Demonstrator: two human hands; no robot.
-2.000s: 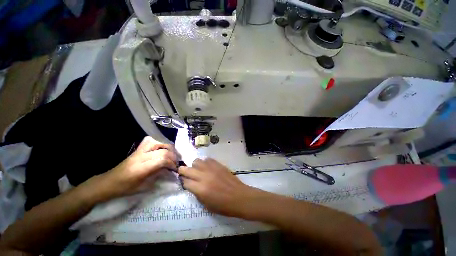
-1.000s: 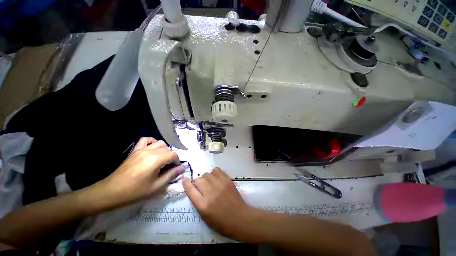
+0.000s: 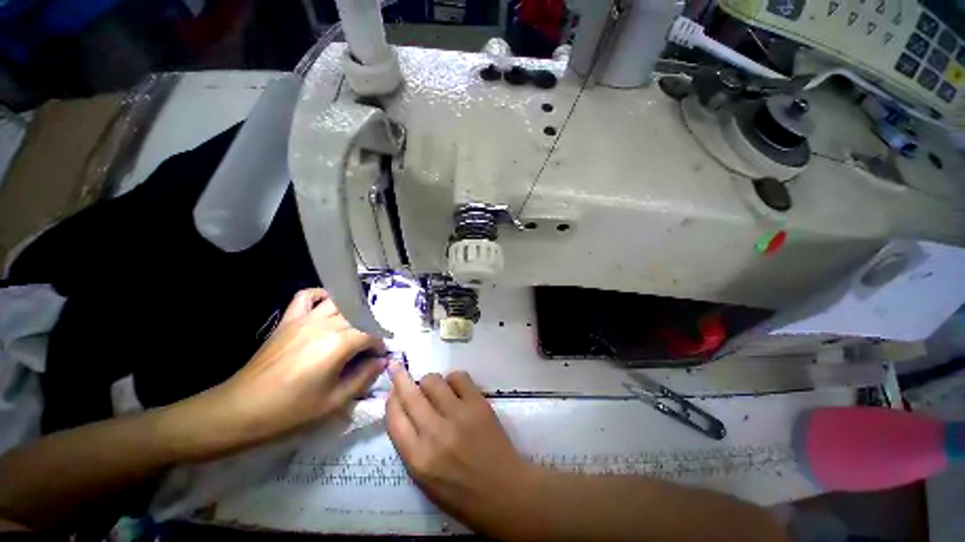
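The black garment (image 3: 201, 233) lies in a heap left of the machine head. A white cloth (image 3: 365, 413) shows below my hands. My left hand (image 3: 312, 360) pinches the garment's edge just in front of the needle area, with thumb and fingers together. My right hand (image 3: 450, 429) is beside it, its index fingertip touching the small piece at my left fingertips. The presser foot area (image 3: 397, 302) is brightly lit and its details are washed out. The sewing machine (image 3: 635, 191) stands across the table.
Thread snips (image 3: 688, 411) lie right of my right hand. A pink object (image 3: 873, 449) is at the right table edge. A paper sheet (image 3: 899, 296) hangs at the machine's right. A control panel (image 3: 878, 42) is top right. Brown board (image 3: 64, 148) lies at left.
My hands and the cloth edge have drawn back from the needle toward the table's front. My right fingers have opened a little and moved near my left fingertips. The view has shifted.
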